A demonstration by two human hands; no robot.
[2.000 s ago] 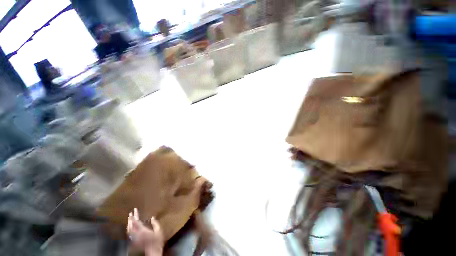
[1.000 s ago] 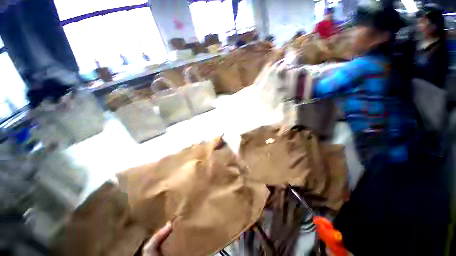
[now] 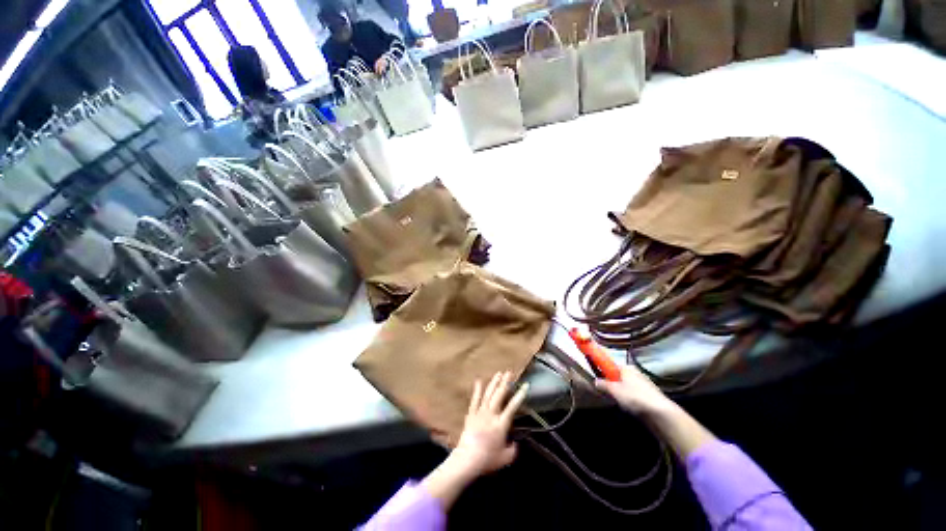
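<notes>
A brown soft bag (image 3: 446, 347) lies flat near the table's front edge, with a small gold logo plate and its straps hanging over the edge. My left hand (image 3: 491, 422) lies on its lower part with the fingers spread. My right hand (image 3: 630, 388) is closed on the orange-handled tool (image 3: 595, 355), whose thin tip is at the bag's right edge. Another brown bag (image 3: 408, 236) lies just behind, partly under the first.
A pile of brown bags (image 3: 716, 197) with looping straps (image 3: 612, 301) lies at the right of the white table (image 3: 560, 187). Beige totes (image 3: 296, 272) line the left side and the back (image 3: 491, 107). Two people (image 3: 356, 47) are at the far left.
The view has steadied and turned. The brown bag now lies flat under my left hand, with the tool at its edge. The person in blue beside the table is out of view.
</notes>
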